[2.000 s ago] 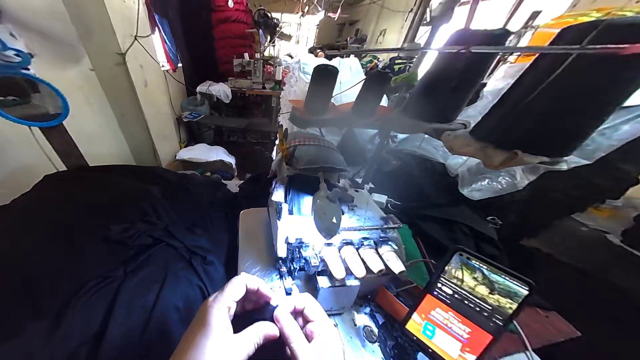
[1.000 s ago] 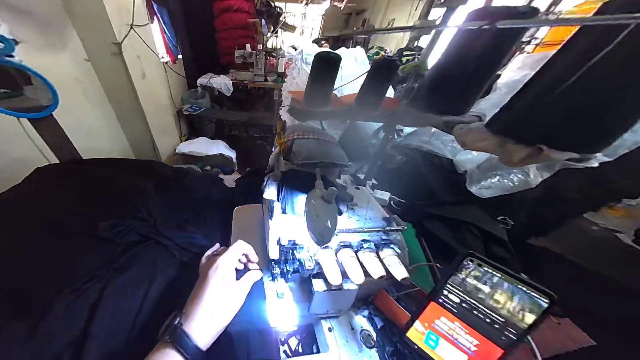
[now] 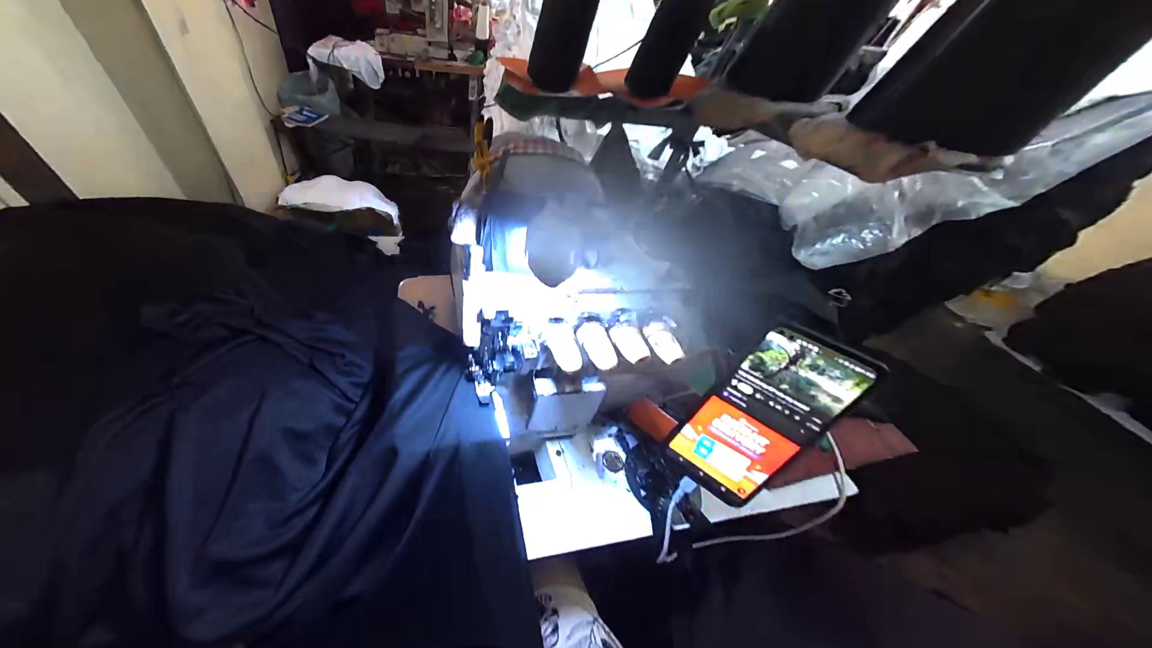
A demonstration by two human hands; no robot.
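Observation:
Neither my left hand nor my right hand shows in the head view now. At the centre stands an overlock sewing machine (image 3: 567,405), its lamp glaring over the needle area. Dark navy fabric (image 3: 342,432) spreads over the left side, and its right edge reaches the machine's presser foot area. Four pale tension knobs (image 3: 614,344) line the machine's front. Right of the machine a phone (image 3: 774,414) leans with its screen lit and a white cable (image 3: 765,537) plugged in. Large black thread cones (image 3: 796,40) stand above on a rack.
Clear plastic bags (image 3: 855,216) lie behind the machine at the right. A cream wall (image 3: 207,99) rises at the back left, near a stool with a white cloth (image 3: 337,196) on it. Another sewing machine (image 3: 432,36) stands on a table farther back.
The hand with a dark wristband, beside the machine one second ago, is out of view. Dark fabric now lies up against the machine's left side, where the bare plate showed before. The view has shifted.

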